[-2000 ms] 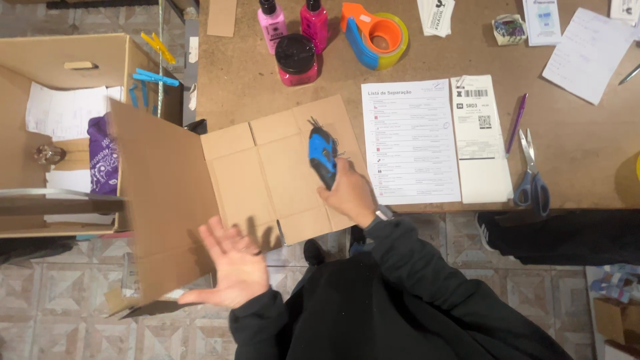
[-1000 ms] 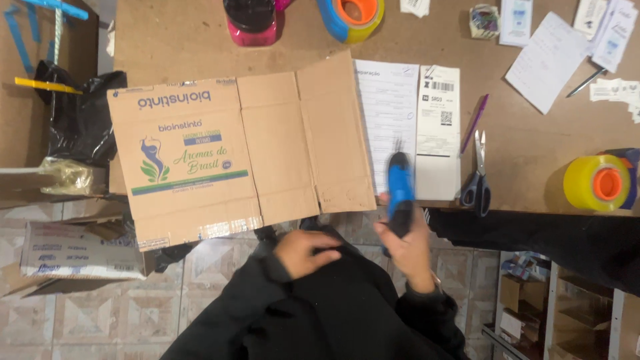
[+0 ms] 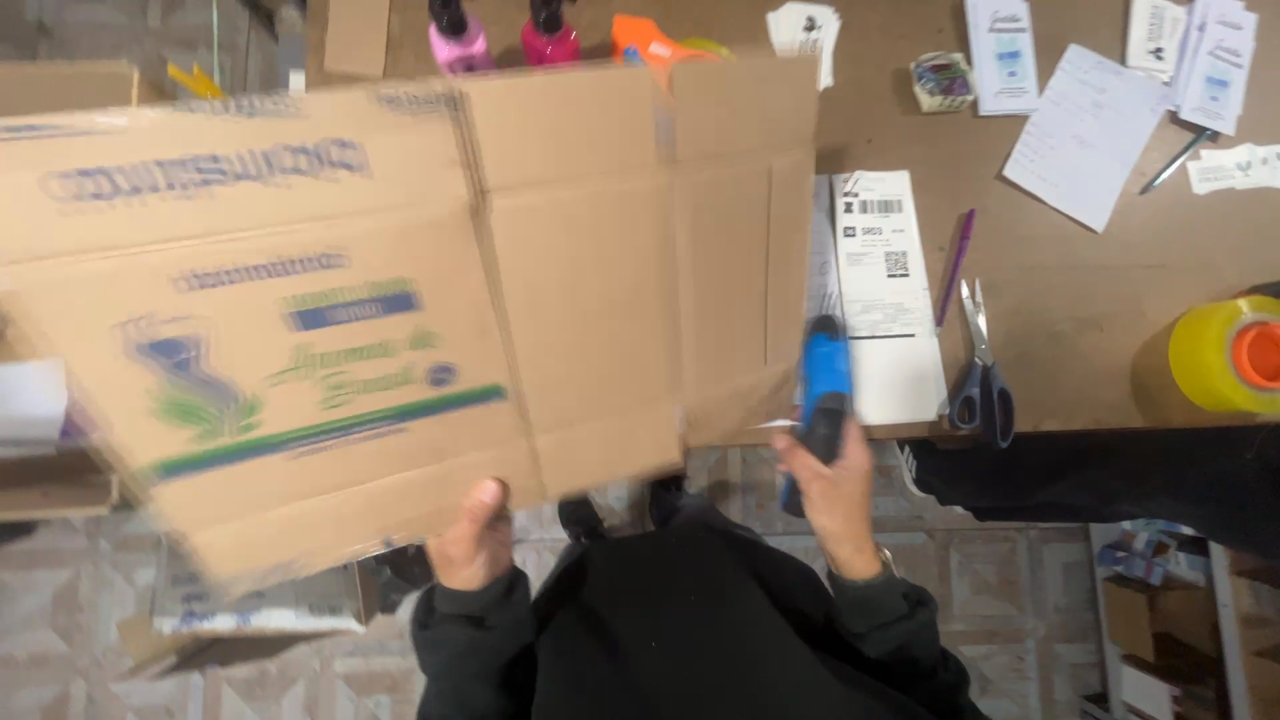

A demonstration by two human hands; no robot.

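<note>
My left hand (image 3: 472,535) grips the lower edge of a large unfolded cardboard box (image 3: 590,250), thumb on its printed face. The sheet is blurred and tilted, raised over the front of the table and reaching past its left side. My right hand (image 3: 835,490) is closed around a blue and black handheld tool (image 3: 825,375), its narrow end pointing away from me, just right of the cardboard. What kind of tool it is I cannot tell. Beside it lie a printed label sheet (image 3: 885,270) and a paper list (image 3: 823,240) mostly hidden by the cardboard.
Scissors (image 3: 980,370) and a purple pen (image 3: 957,265) lie right of the labels. A yellow tape roll (image 3: 1205,355) is at the right edge. Pink bottles (image 3: 460,45) and an orange tape dispenser (image 3: 650,45) stand behind the cardboard. A person's dark-clothed leg (image 3: 1040,480) is beyond the table's front edge.
The cardboard has turned from its plain side to its printed side and come up off the table. My left hand, free of it a second ago, now holds its lower edge. The blue tool stays in my right hand.
</note>
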